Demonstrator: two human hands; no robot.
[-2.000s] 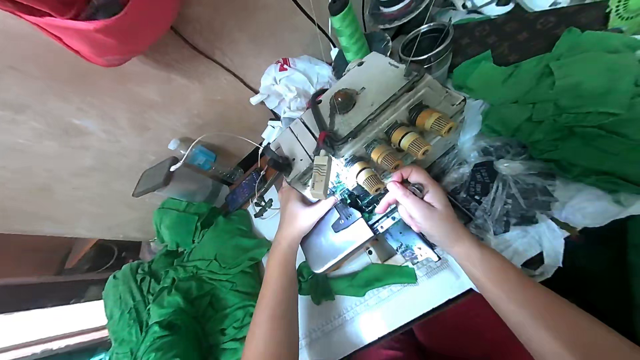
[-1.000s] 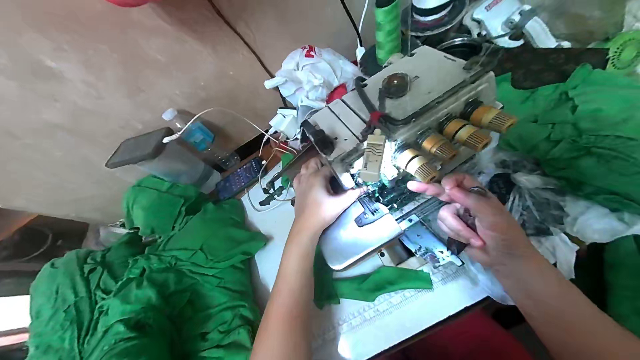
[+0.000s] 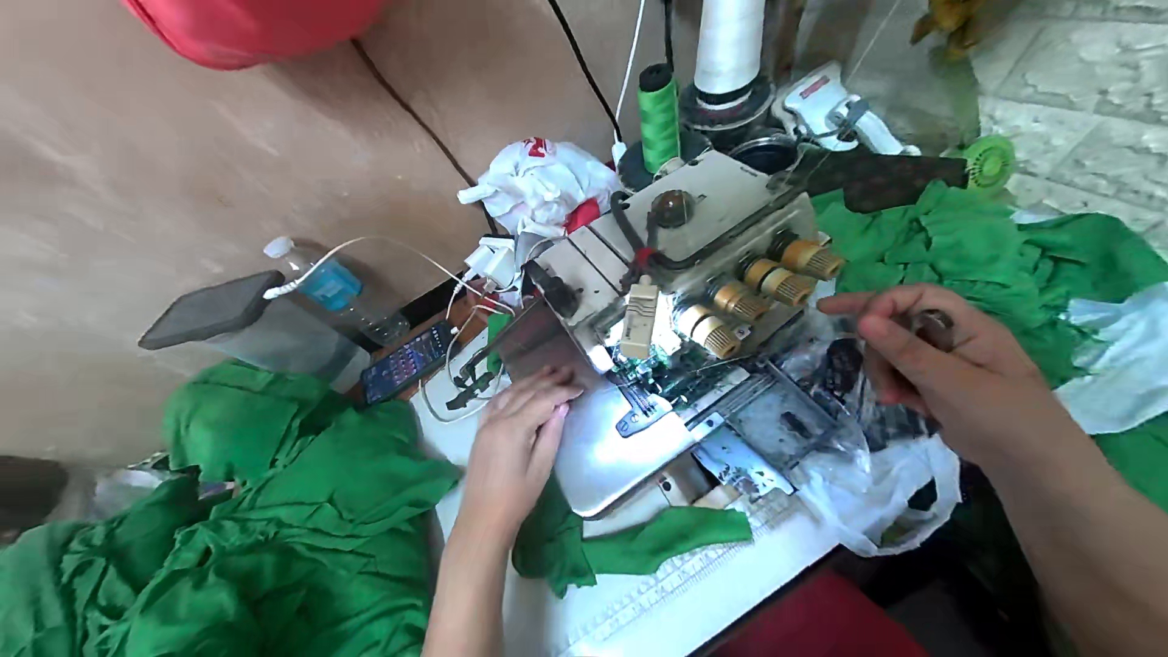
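Note:
An overlock sewing machine (image 3: 721,219) stands at the centre, its looper area exposed and lit. My left hand (image 3: 525,429) rests flat at the left edge of its metal bed plate (image 3: 593,447), with nothing visible in it. Off to the right of the tension dials (image 3: 785,278), my right hand (image 3: 940,365) is curled around a small tool with a rounded dark handle end (image 3: 933,328); the rest of the tool is hidden. A green fabric strip (image 3: 666,540) lies below the bed plate.
Green fabric heaps lie left (image 3: 301,511) and right (image 3: 985,246). A smartphone (image 3: 406,363), a lidded plastic container (image 3: 265,319) and a water bottle (image 3: 324,278) are at the left. Thread cones (image 3: 659,119) stand behind the machine; a clear plastic bag (image 3: 858,484) hangs at its right.
My right hand has moved away from the needle area to the right, still around the tool. My left hand has drawn back from the needle area to the plate's left edge.

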